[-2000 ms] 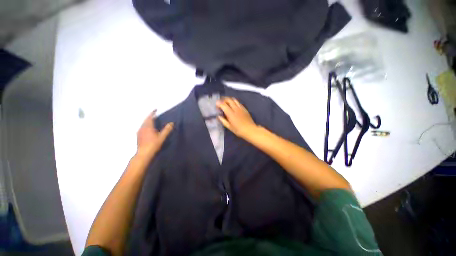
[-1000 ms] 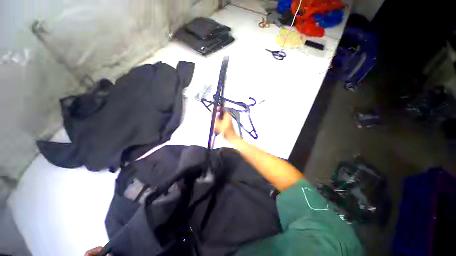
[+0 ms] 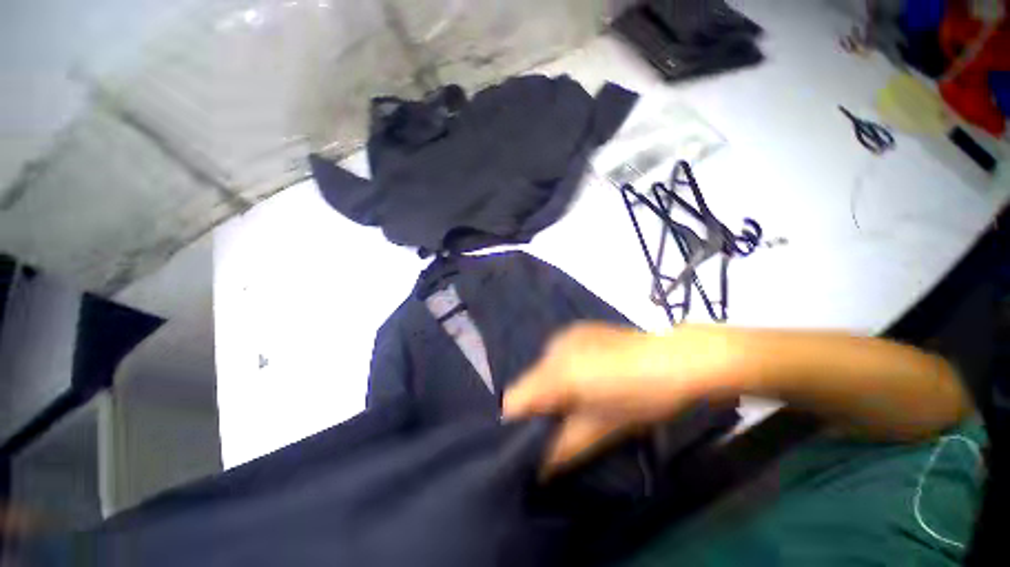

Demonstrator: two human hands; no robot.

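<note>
A dark suit jacket [image 3: 515,288] lies on the white table, collar away from me, pale lining showing between its fronts. My right hand [image 3: 587,388] is blurred above the jacket, fingers closed on dark cloth that stretches, blurred, across the lower left. Whether this cloth is part of the same jacket is hard to tell. A faint skin-coloured blur at the lower left edge may be my left hand; its fingers cannot be made out. Black hangers [image 3: 689,246] lie overlapping to the right of the jacket.
A dark jacket pile [image 3: 487,161] lies beyond the collar. A clear packet [image 3: 670,138] is behind the hangers. Bagged jackets [image 3: 692,39] lie at the far edge. Black snips [image 3: 869,133], a yellow pad [image 3: 914,105] and a red bundle [image 3: 975,66] are at the far right.
The hanger that my right hand held a second ago is out of it, and the hangers lie bunched on the table. My right hand has come back over the jacket and grips cloth.
</note>
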